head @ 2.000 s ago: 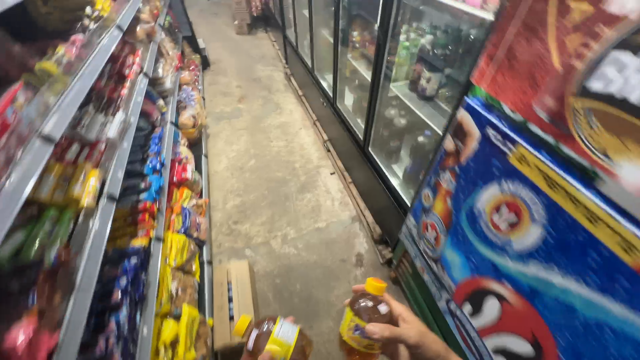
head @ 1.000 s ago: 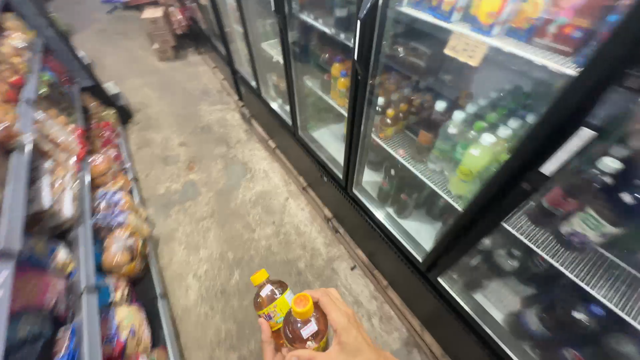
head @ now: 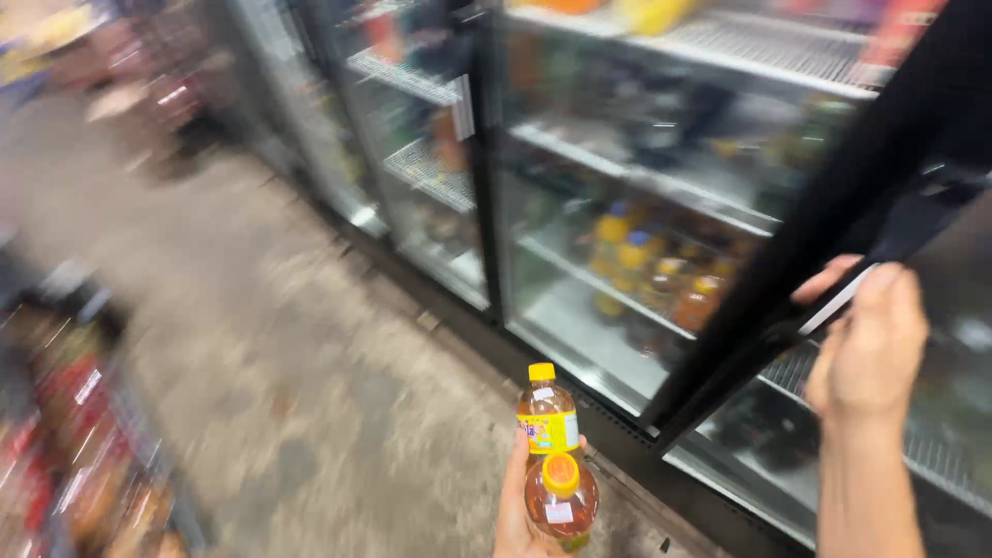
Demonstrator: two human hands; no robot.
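My left hand holds two plastic drink bottles together at the bottom centre. One bottle has a yellow cap and a yellow label; the nearer bottle, with an orange-yellow cap and amber liquid, is tilted toward me. At the right, my right hand is wrapped around the pale-edged handle of a glass cooler door. Part of its grip is hidden behind the handle. The black door frame stands just left of that hand.
Glass-door coolers line the right side, with wire shelves and yellow and amber bottles inside. The concrete floor runs along their base. Blurred shelves of packaged goods stand at lower left, and blurred items at upper left.
Two seconds ago each hand held one bottle; now both bottles are in my left hand. My right hand has left the bottles and taken the door handle. The view has turned toward the coolers.
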